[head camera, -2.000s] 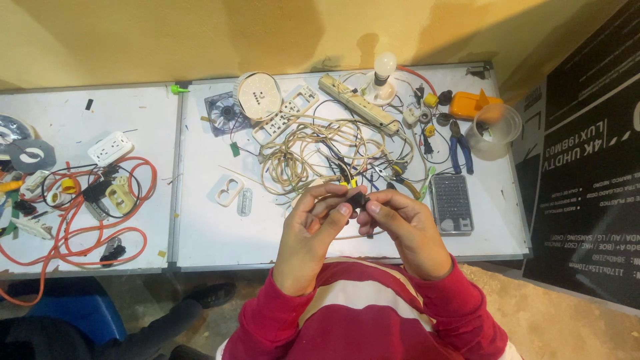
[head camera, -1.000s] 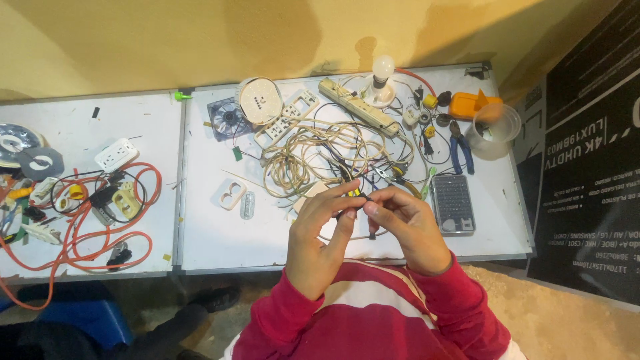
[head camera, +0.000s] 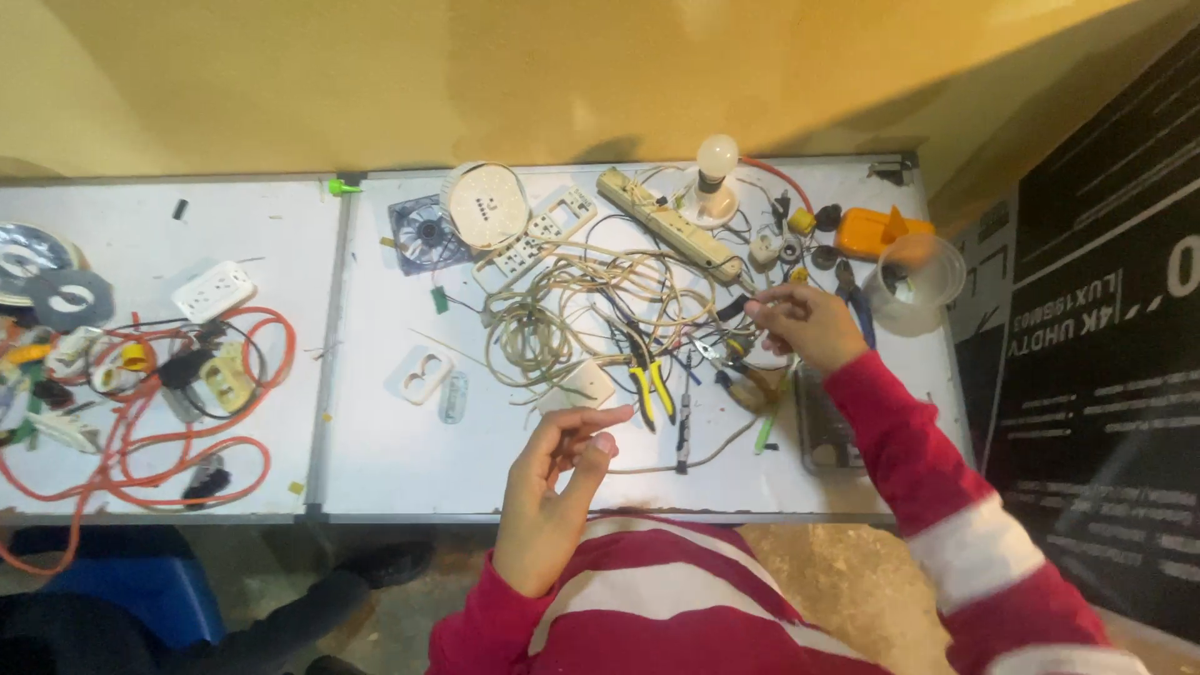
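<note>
My left hand (head camera: 560, 487) is over the table's front edge, fingers curled and thumb raised, near a cream socket box (head camera: 587, 382). Whether something small sits between its fingertips is hard to tell. My right hand (head camera: 804, 323) reaches over the right of the table, fingertips at the end of the cable tangle beside pliers (head camera: 714, 354); what it touches is hidden. Between the hands lie yellow-handled wire strippers (head camera: 653, 394) and a screwdriver (head camera: 684, 417). Coiled beige cable (head camera: 534, 337) spreads behind them, below a long cream power strip (head camera: 670, 225).
A light bulb (head camera: 717, 157) stands upright in a holder at the back. A clear plastic tub (head camera: 917, 281), an orange case (head camera: 877, 234) and a dark organiser box (head camera: 825, 422) are on the right. Orange cable (head camera: 131, 441) lies on the left table. Someone's dark-clothed leg (head camera: 291, 609) shows below.
My hands were together over the front of the table, holding a small dark part. They are now apart: the right has moved right and back, uncovering the wire strippers and screwdriver.
</note>
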